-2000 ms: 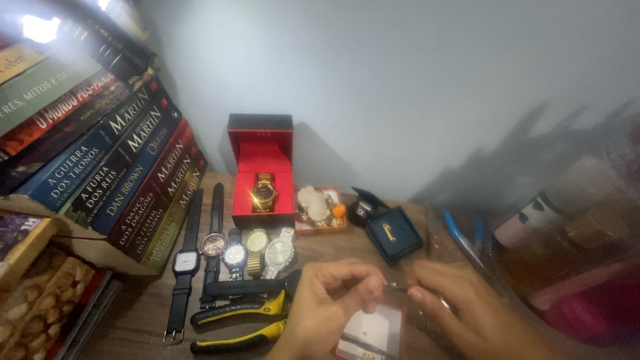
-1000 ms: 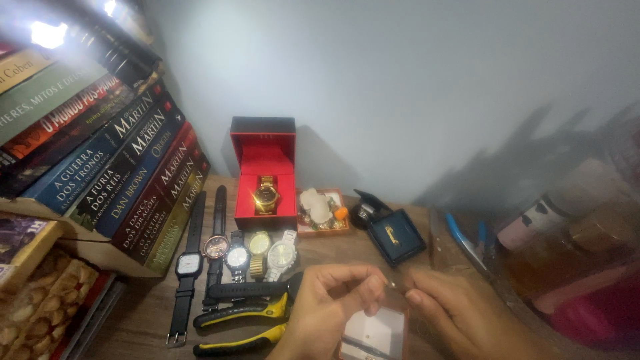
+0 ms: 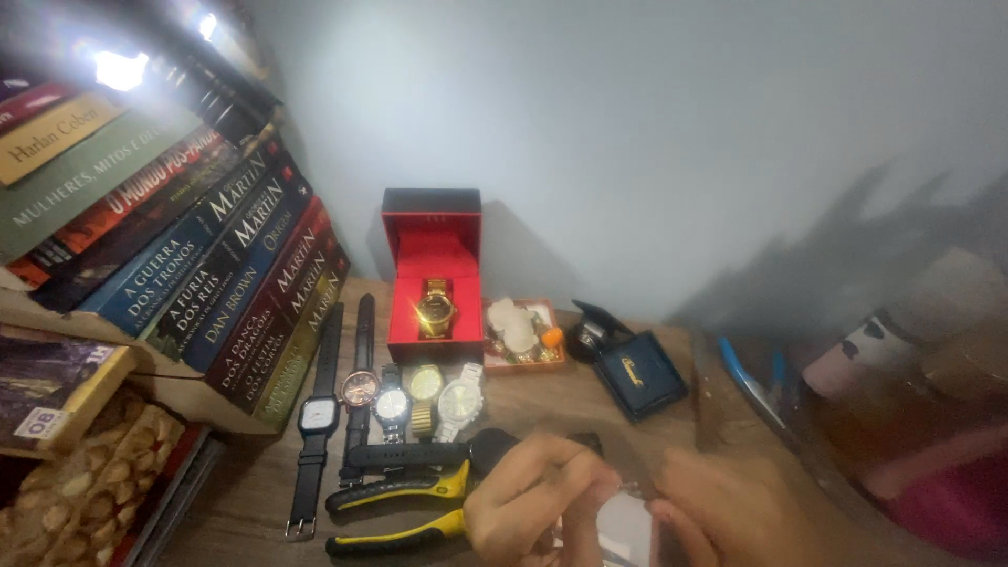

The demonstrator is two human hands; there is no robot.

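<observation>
My left hand, fingers pinched together, is at the lower middle over the right end of a pair of pliers with yellow and black handles. Close on its right is my right hand, its fingers curled and blurred. A small shiny metal piece shows between the fingertips; which hand holds it is hard to tell. Beneath the hands lies a small box with a white inside, partly hidden. A dark watch with a black strap lies just behind my left hand and the pliers.
Several wristwatches lie left of centre. Behind them a red-lined box holds a gold watch. A tray of stones, a dark jewelry box and blue-handled pliers stand rightward. Stacked books rise at left.
My hands have stayed close together at the lower middle. The fingers of my right hand have shifted and are more blurred now. The watches, boxes and yellow-handled pliers lie as before.
</observation>
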